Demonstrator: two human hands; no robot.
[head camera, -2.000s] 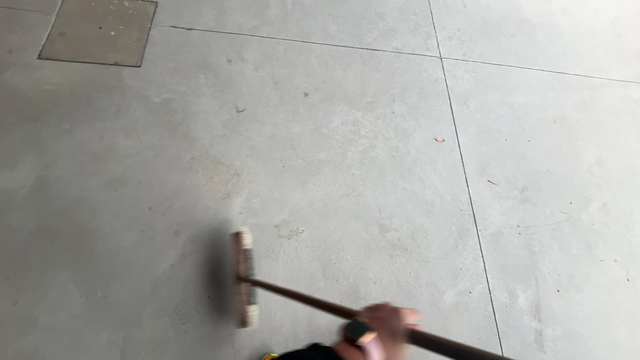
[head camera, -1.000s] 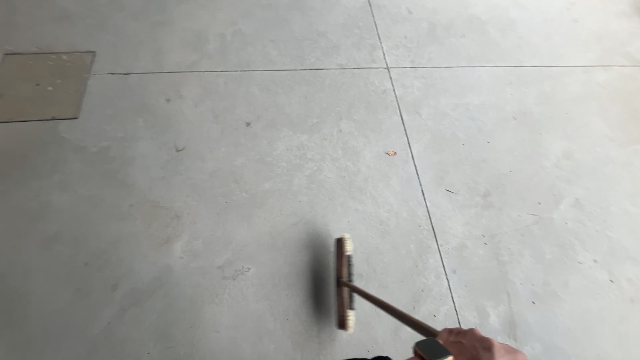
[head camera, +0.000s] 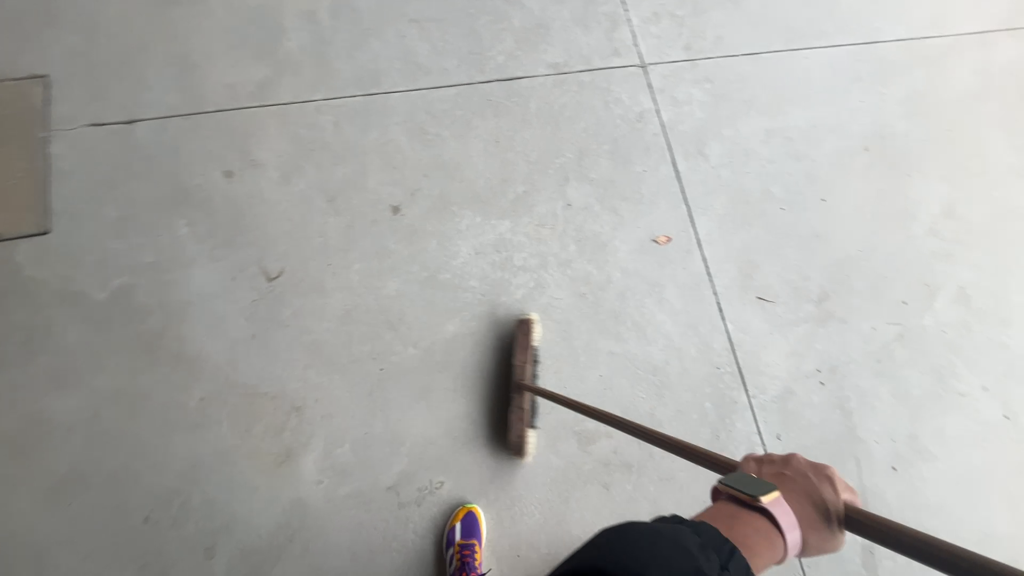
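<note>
My left hand (head camera: 808, 504) is closed around the brown handle of a push broom (head camera: 632, 428) at the lower right; a smartwatch with a pink band is on its wrist, below a black sleeve. From this hand the handle slants up and left to the broom head (head camera: 524, 386), a brown block with pale bristles at both ends and darker ones between. The head is slightly blurred, with a dark shadow along its left side; whether it touches the floor I cannot tell. Beyond the hand, the handle runs out of view at the lower right. My right hand is out of view.
Grey concrete floor (head camera: 360, 320) spreads around, crossed by two joint lines. A flat square cover (head camera: 22, 156) lies at the left edge. A small dry leaf (head camera: 662, 239) and a thin dark scrap (head camera: 766, 299) lie right of the broom. A purple and orange shoe (head camera: 466, 538) shows at the bottom.
The view has shifted, and the floor cover is now partly cut off at the left. More of my left forearm shows, and a shoe has come into view. The left hand has stayed on the handle.
</note>
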